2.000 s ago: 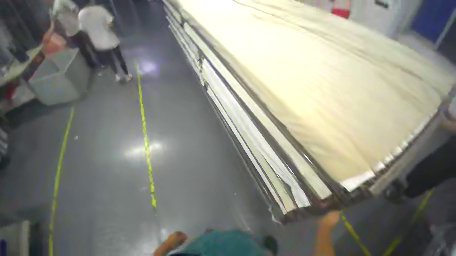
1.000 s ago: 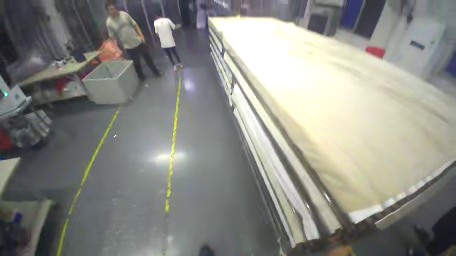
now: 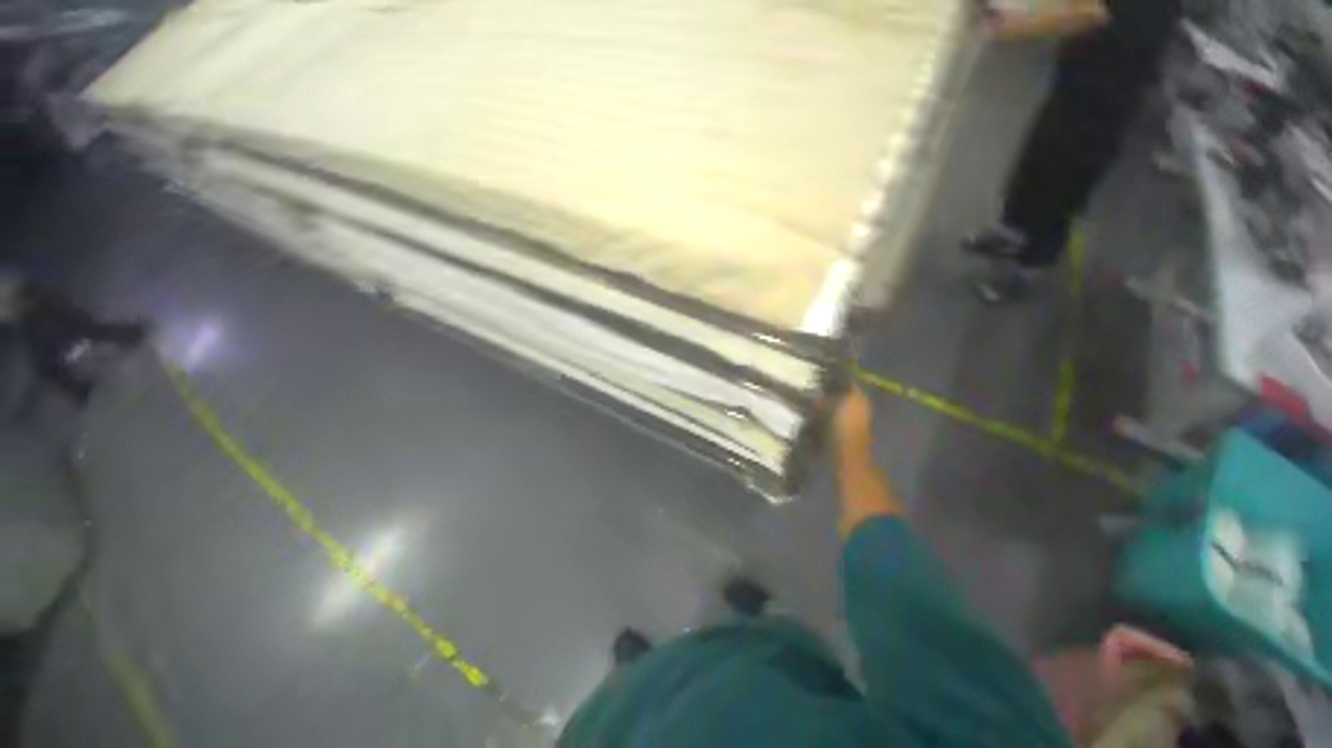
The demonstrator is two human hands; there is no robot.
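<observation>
The long rack trolley (image 3: 584,344) lies across the upper left, its silvery tiers stacked with pale strips between them. A cream cover cloth (image 3: 584,117) lies over its top, with a scalloped white edge at the short end. My right hand (image 3: 849,418) is at the near corner of the rack's end and appears to hold it; the fingers are blurred and partly hidden. My left hand is not in view. My green-clad torso and right sleeve show at the bottom.
Another person in dark trousers (image 3: 1074,132) stands at the rack's far end corner, an arm at the rack. A teal basket (image 3: 1271,541) with cloth is at right, near piled items. Yellow lines (image 3: 336,548) mark the grey floor. A pale blurred shape (image 3: 37,512) is at far left.
The view has swung right and down, so the rack now slants across the upper left. My right arm shows again at the rack corner. The other person and teal basket have come into view.
</observation>
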